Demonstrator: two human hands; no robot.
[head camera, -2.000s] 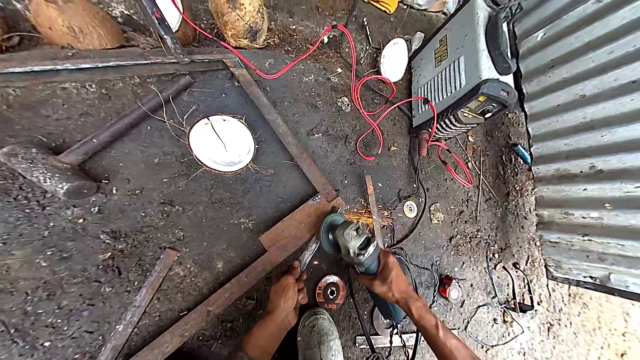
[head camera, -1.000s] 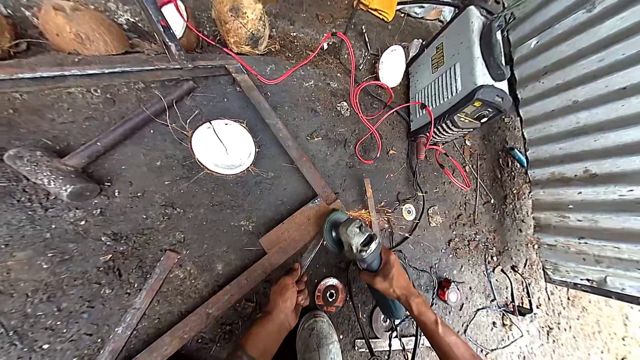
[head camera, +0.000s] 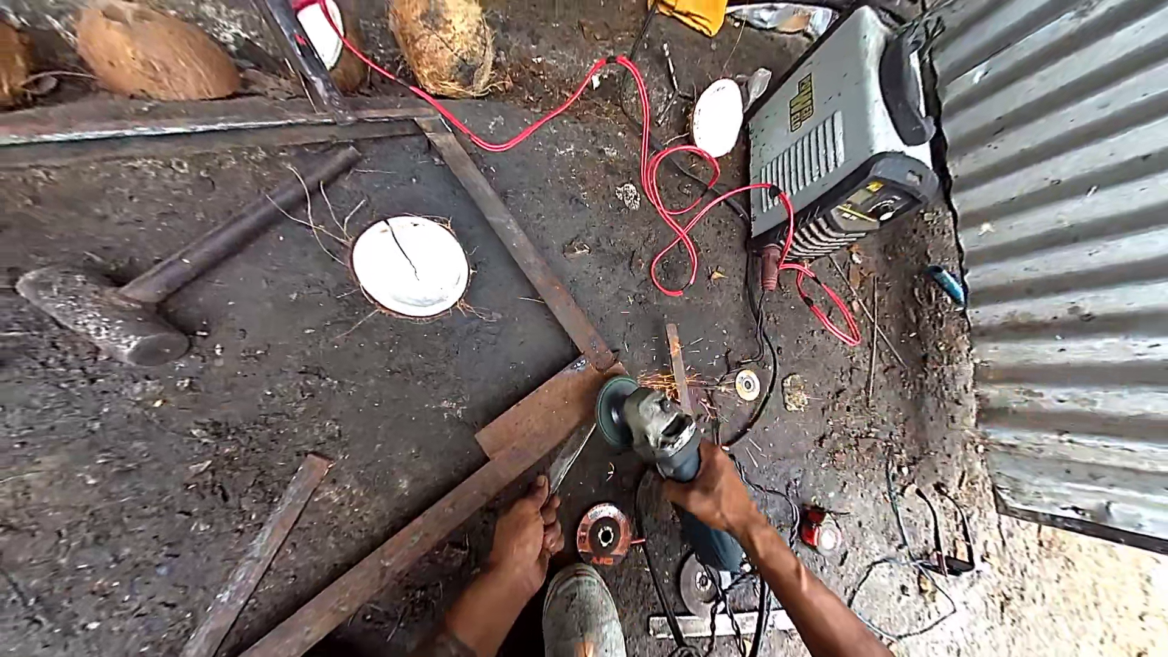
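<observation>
My right hand (head camera: 716, 493) is wrapped around the body of an angle grinder (head camera: 666, 433). The grinder's green disc (head camera: 615, 411) is at the end of a flat steel bar (head camera: 438, 525), near the corner where it meets another bar (head camera: 520, 246) and a short rusty plate (head camera: 538, 411). Orange sparks fly to the right of the disc, by a thin metal strip (head camera: 677, 365). My left hand (head camera: 527, 534) grips a narrow metal strip (head camera: 573, 456) that slants up toward the disc. Close to my left hand lies a loose grinding disc (head camera: 604, 534).
A welding machine (head camera: 821, 155) with a red cable (head camera: 648, 164) stands at upper right beside a corrugated metal sheet (head camera: 1068, 274). A sledgehammer (head camera: 109, 315) and a coconut half (head camera: 411, 266) lie left. My boot (head camera: 582, 611) is below; black cords (head camera: 762, 593) lie beneath the grinder.
</observation>
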